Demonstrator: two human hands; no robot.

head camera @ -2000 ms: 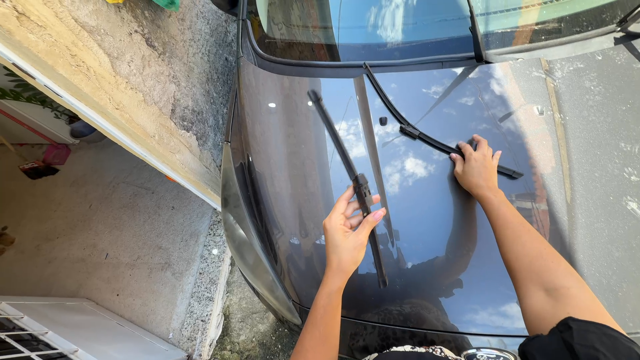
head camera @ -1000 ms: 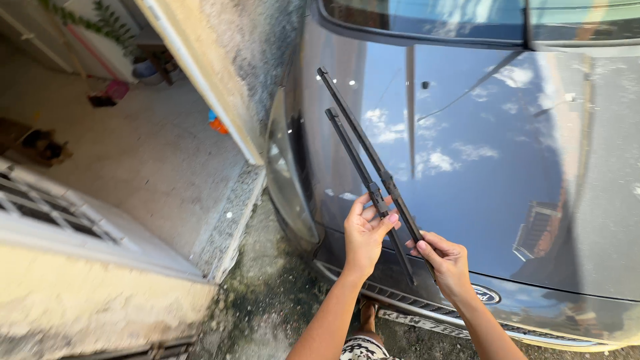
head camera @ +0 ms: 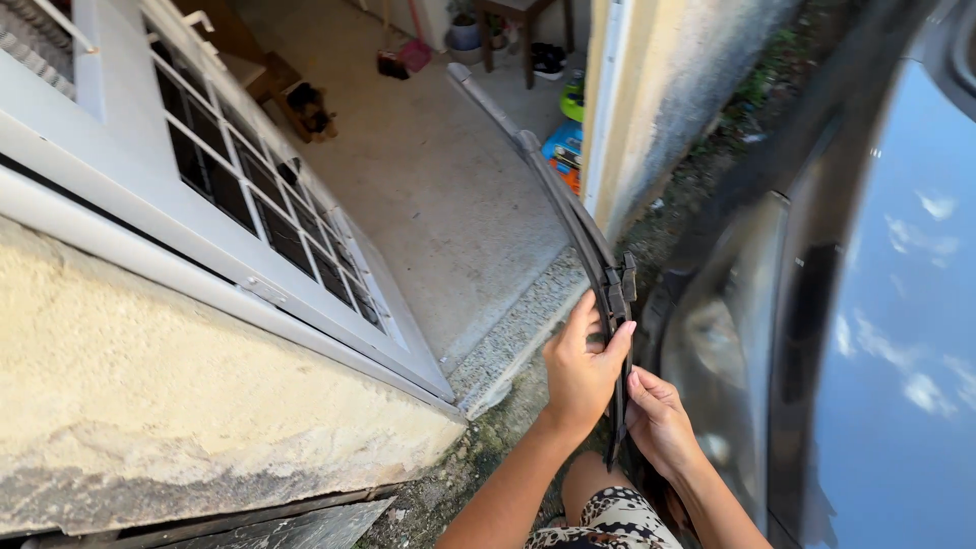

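Two black windshield wiper blades [head camera: 568, 202] lie close together, one against the other, slanting from upper left down to between my hands. My left hand [head camera: 583, 366] grips them just below their central connectors, thumb across the front. Lower and to the right, my right hand [head camera: 659, 419] pinches the blades' lower part between thumb and fingers; which of the two it holds is hard to tell. The lower tips hang above my knee. To the right stands the dark car, its hood [head camera: 900, 343] and headlight [head camera: 717, 343] beside my right hand.
A stone doorsill [head camera: 518, 335] lies before an open doorway. At left are a white barred metal door [head camera: 252, 179] and a rough plastered wall [head camera: 191, 374]. Inside are a pink dustpan [head camera: 414, 56], a stool [head camera: 526, 38], shoes [head camera: 549, 59] and bright-coloured items [head camera: 564, 145] by the door frame.
Two seconds ago my right hand was on the second blade lying on the hood; it was then lifted beside the first. Both blades are now off the hood. The view has swung left toward the doorway.
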